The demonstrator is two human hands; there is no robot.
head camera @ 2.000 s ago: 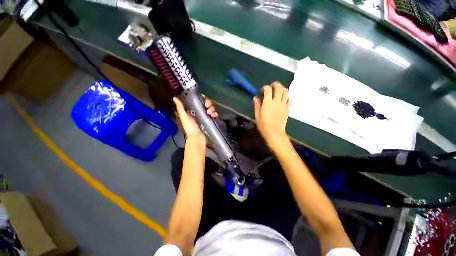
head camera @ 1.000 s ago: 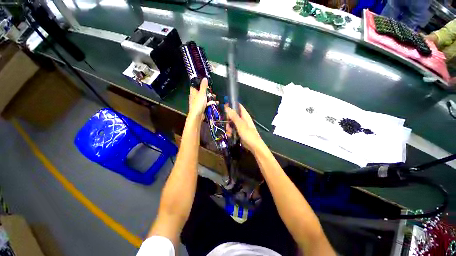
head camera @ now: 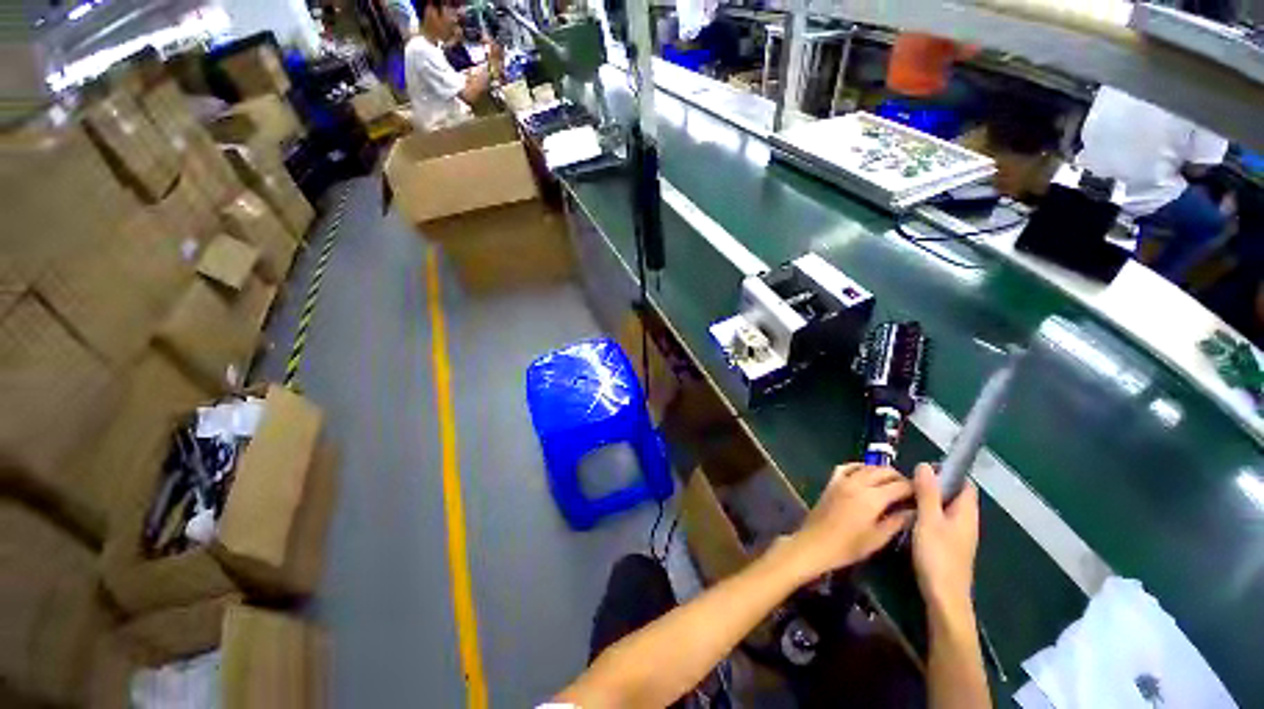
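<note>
The hot-air brush lies over the green bench with its bristled head pointing away. Coloured wiring shows just below the head. My left hand is closed around the brush's handle section below the wiring. My right hand holds a loose grey handle shell, tilted up beside the brush and slightly blurred. The two hands are close together. The lower end of the brush is hidden by my hands. Part of the white paper sheet with a small dark pile shows at the lower right.
A black and silver bench machine stands left of the brush. A blue stool is on the floor. Cardboard boxes stand at the left and ahead. A vertical post is at the bench edge. Several people are farther along the line.
The view has swung left and up along the line. My left hand has moved down from near the brush head to the handle section. My right hand still holds the grey shell.
</note>
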